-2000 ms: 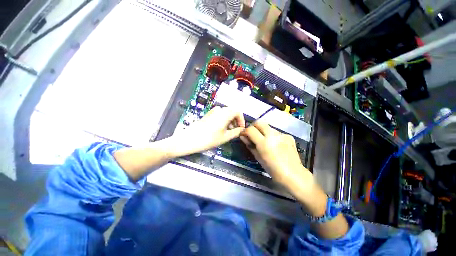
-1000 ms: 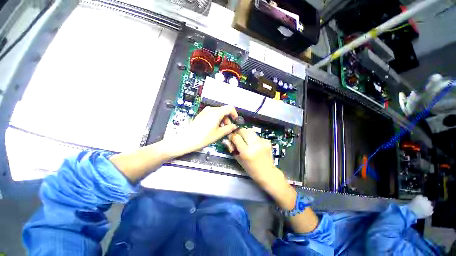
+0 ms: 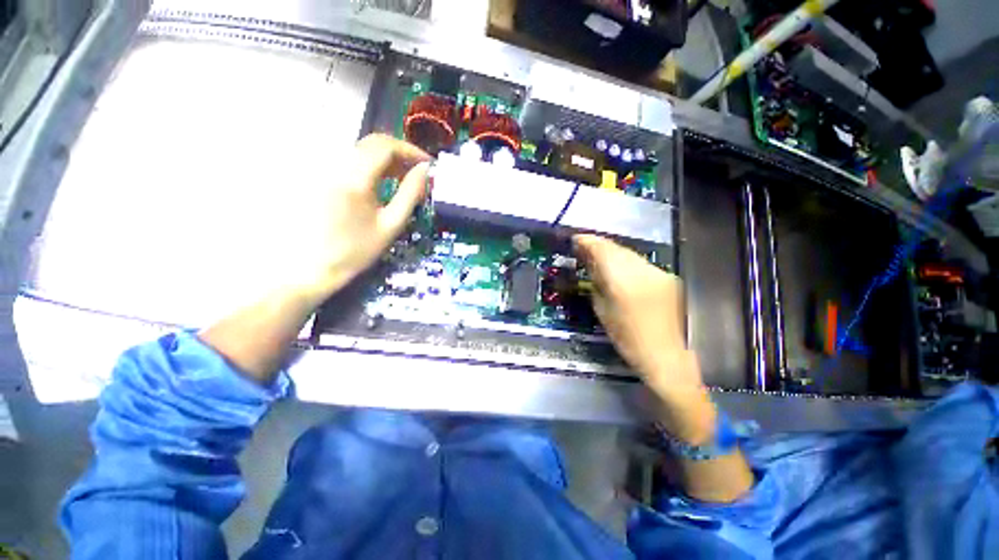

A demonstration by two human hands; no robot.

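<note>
A green power board (image 3: 471,268) crowded with parts lies in a dark carrier (image 3: 411,326) in front of me. A silver heatsink bar (image 3: 498,193) crosses it, with a black lead wire (image 3: 566,203) over the bar. Two copper-wound coils (image 3: 432,123) sit at the back left. My left hand (image 3: 356,213) is over the board's left side, thumb and index finger apart near the bar's left end, and looks empty. My right hand (image 3: 635,295) is over the right part, fingertips near the bar's front edge below the lead wire. Whether it holds anything is unclear.
Conveyor rails and shiny rods (image 3: 756,284) lie right of the carrier, with an orange-headed brush (image 3: 831,326) beyond. A black bin (image 3: 592,35) stands behind. Another board (image 3: 791,104) is at back right. A blue coiled cord (image 3: 893,263) hangs at right. A blue sleeve (image 3: 953,438) shows at lower right.
My hands were together over the board's middle and have moved apart. My left hand went up and left, my right hand to the right. More of the board's front part shows.
</note>
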